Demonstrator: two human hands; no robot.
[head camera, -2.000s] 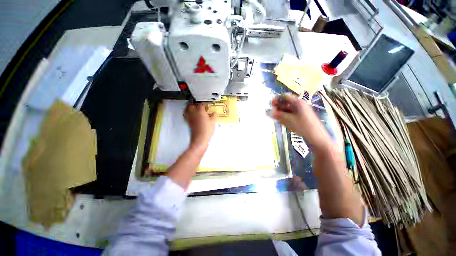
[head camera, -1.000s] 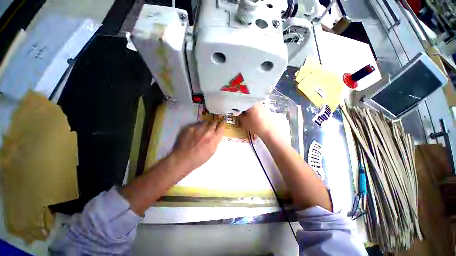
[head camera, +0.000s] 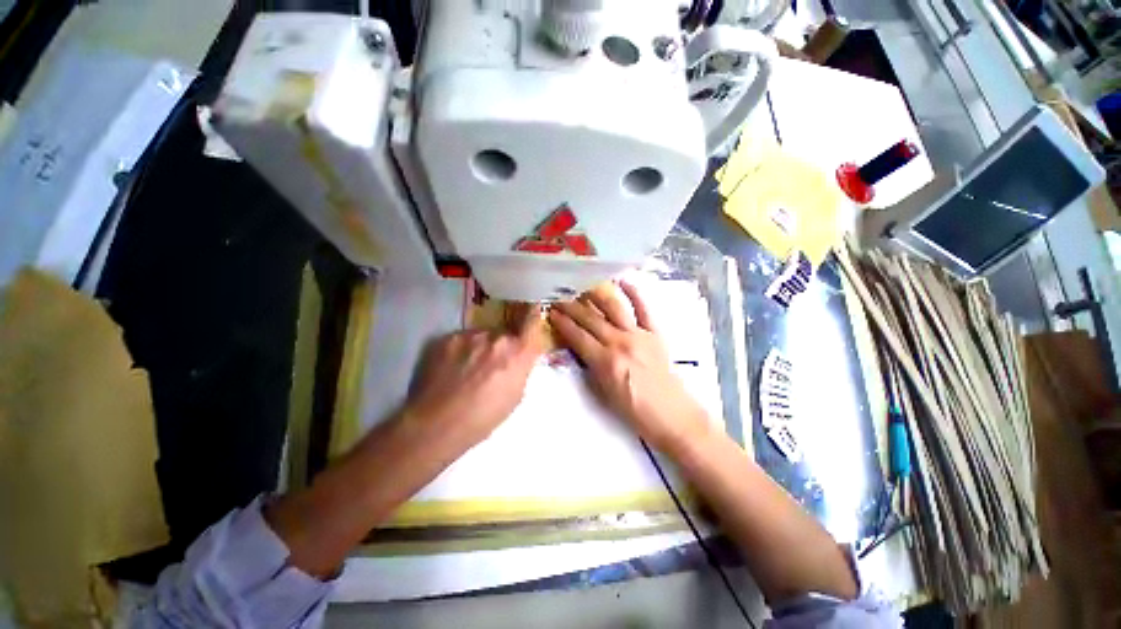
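The white machine head with a red three-diamond logo stands over the white template plate. A small yellow-tan piece lies under the head, mostly hidden by my hands. My left hand rests at its left, with the index finger reaching to the needle area. My right hand lies flat over its right side, fingers spread towards the head. The fingertips of both hands are close together. Whether a label is under them cannot be seen.
Yellow-tan pieces are stacked at left, others at upper right. Woven labels lie right of the plate, near strap strips and a teal-handled tool. A control panel and thread cone stand upper right. A black cable crosses the plate.
Since two seconds ago my right hand has come from the right side to the piece under the head. In the last second it has flattened beside my left fingertips. The view has moved closer.
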